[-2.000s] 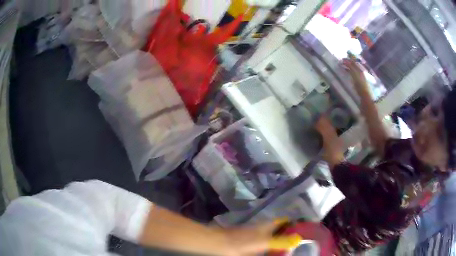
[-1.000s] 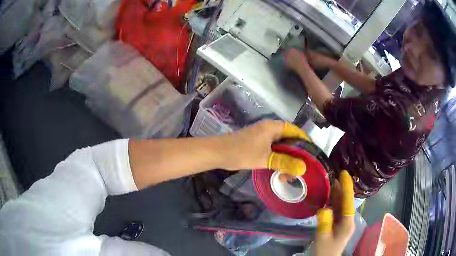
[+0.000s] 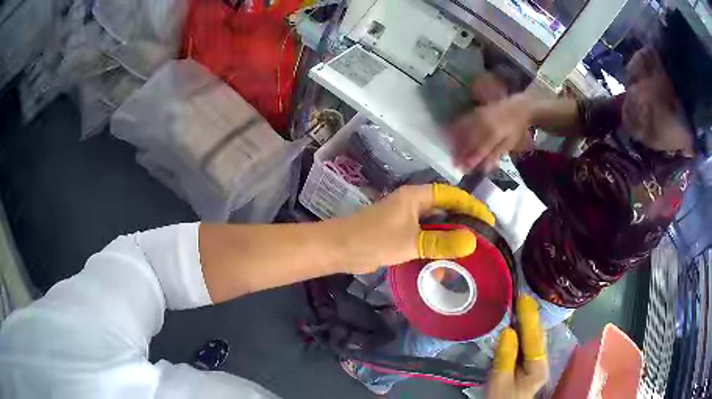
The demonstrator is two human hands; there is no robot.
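Observation:
A dark red tape roll (image 3: 485,292) with a white ring core (image 3: 447,287) is held in the air, its flat face towards me. My left hand (image 3: 398,234), with yellow finger cots, grips the roll's upper rim, thumb on the face and a finger over the edge. A black strip (image 3: 507,261) runs along the rim down to my right hand (image 3: 520,354). Two yellow-cotted fingers of my right hand are closed on the strip at the lower right rim; the rest of that hand is cut off by the bottom edge. A dark band with a red edge (image 3: 421,369) lies lower down.
A co-worker (image 3: 601,210) in a dark red patterned top stands at right, blurred hands over the white machine ledge (image 3: 390,104). A white basket (image 3: 328,191) sits below it. An orange-red bin (image 3: 597,366) is lower right. Clear bags (image 3: 207,140) and a red bag (image 3: 246,62) are left.
The roll and both my hands have come up into view since the earliest frame, and barely moved in the last second. The co-worker's hands have moved along the ledge towards me.

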